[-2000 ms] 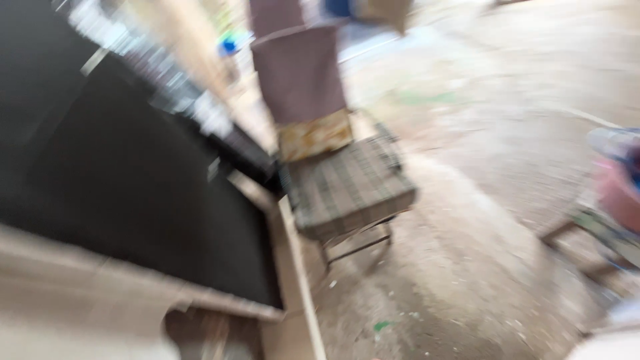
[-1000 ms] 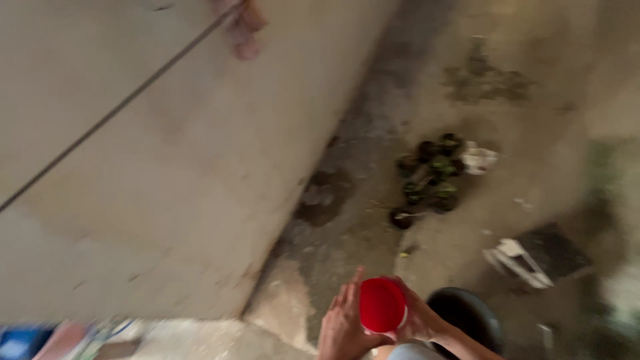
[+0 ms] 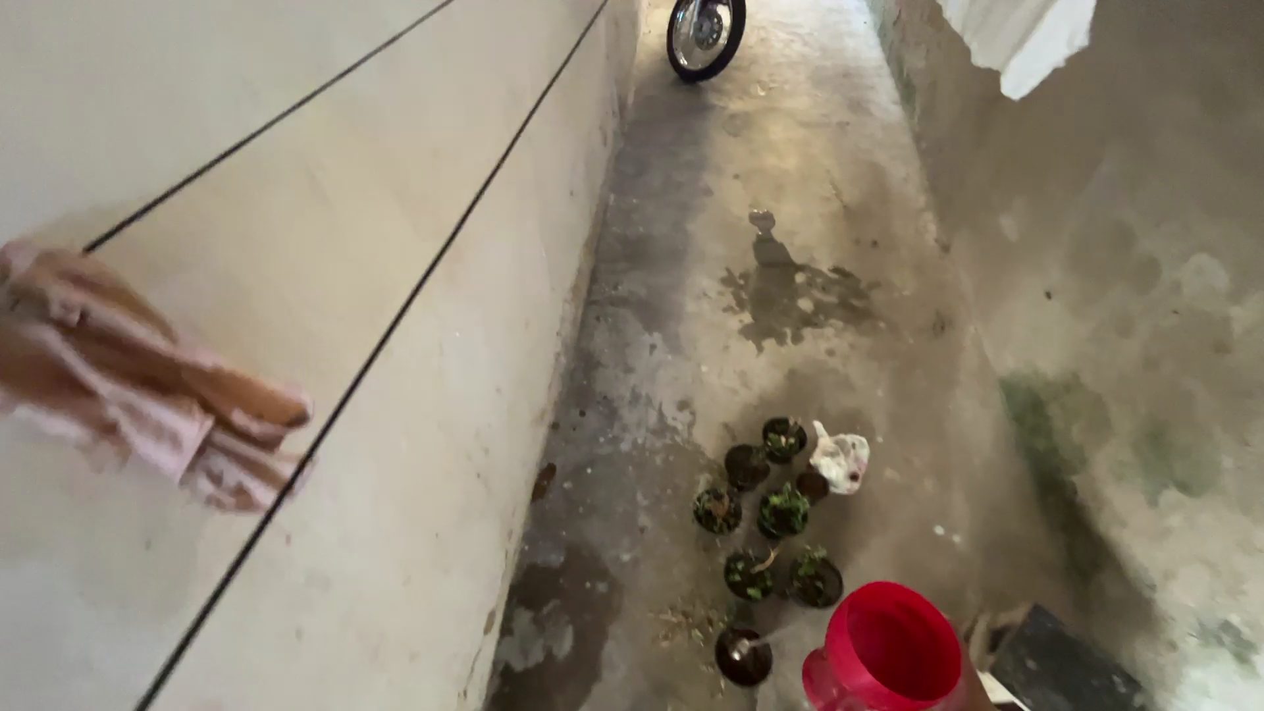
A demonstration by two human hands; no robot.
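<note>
A red plastic container [image 3: 894, 647] with a round open mouth is at the bottom of the view. A sliver of my right hand [image 3: 976, 693] shows against its right side; the fingers are mostly hidden. My left hand is not in view. A thin pale streak, like water, runs from near the container toward a small dark pot [image 3: 744, 657] left of it. Beyond stand several small round pots, among them a leafy potted plant [image 3: 783, 511] and another potted plant [image 3: 815, 578]. A crumpled white plastic bag [image 3: 840, 458] lies beside them.
A pale wall [image 3: 395, 444] borders the passage at left, with dark lines and a hanging pinkish-brown cloth [image 3: 148, 385] before it. A wet patch [image 3: 790, 296] marks the concrete floor. A motorcycle wheel [image 3: 705, 35] stands far ahead. A dark slab [image 3: 1066, 667] lies lower right.
The view has swung from a chair to the potted plants, and now reaches farther along the passage. Both hands were at the red container one second ago; now only part of one shows.
</note>
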